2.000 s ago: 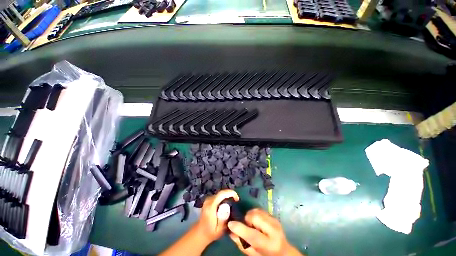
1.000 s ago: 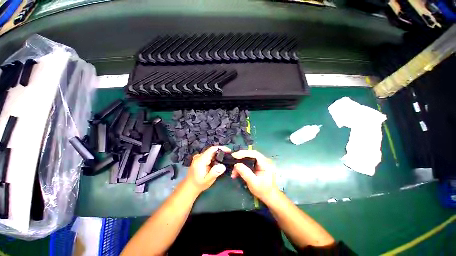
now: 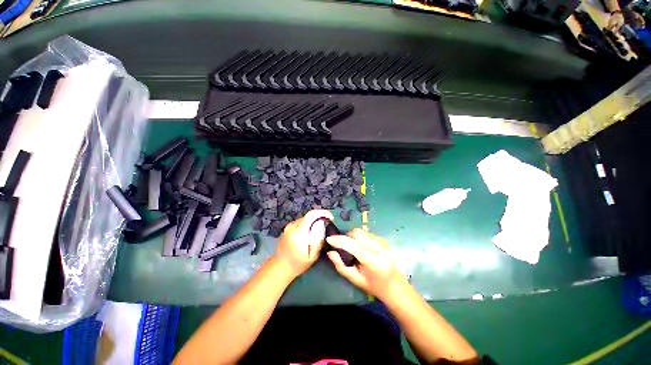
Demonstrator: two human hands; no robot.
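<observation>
My left hand (image 3: 302, 241) and my right hand (image 3: 369, 261) both grip one black plastic housing (image 3: 341, 251) low in the centre, in front of the heap of small dark pieces (image 3: 307, 187). My fingers cover much of the housing, and I cannot tell whether a small piece sits in it. Loose black housings (image 3: 189, 198) lie piled to the left of the heap. The translucent white squeeze bottle (image 3: 444, 201) lies on its side on the green bench, right of my hands. Slanted rows of black assemblies stand on the black tray (image 3: 400, 117) behind the heap.
A white slab (image 3: 53, 164) with black housings lies in a clear plastic bag (image 3: 107, 153) at the left, above a blue crate (image 3: 157, 331). A crumpled white sheet (image 3: 525, 207) lies at the right. A dark conveyor (image 3: 285, 32) runs behind the tray.
The view first shifted to show more of the bench front, then moved slightly back. My hands have turned the housing between them and still grip it. The bottle lies apart from my hands throughout.
</observation>
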